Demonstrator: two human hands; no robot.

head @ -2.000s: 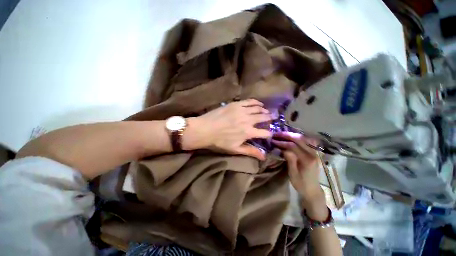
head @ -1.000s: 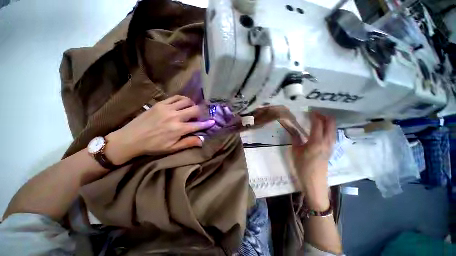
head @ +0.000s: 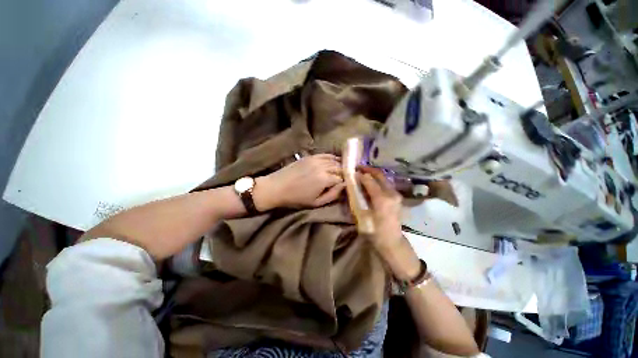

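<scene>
A large brown garment piece point(head: 280, 245) lies bunched over the table and my lap. My left hand point(head: 311, 182) rests flat on it, left of the needle area, fingers together and pressing the fabric. My right hand point(head: 381, 203) holds a narrow tan strip point(head: 355, 178), perhaps the pattern template, nearly upright over the fabric beside my left fingertips. The sewing machine head point(head: 448, 133) stands just right of both hands. Violet light shows under it; the needle and presser foot are hidden or blurred.
The white table point(head: 140, 98) extends left and behind the garment. Brown fabric sticks out under the machine arm. A crumpled clear plastic bag point(head: 559, 287) hangs at the table's right end, near blue cloth point(head: 615, 301). A printed scale runs along the front edge.
My right hand has moved left from under the machine arm to the needle area and now holds the tan strip. My left hand stays on the fabric. The view has shifted.
</scene>
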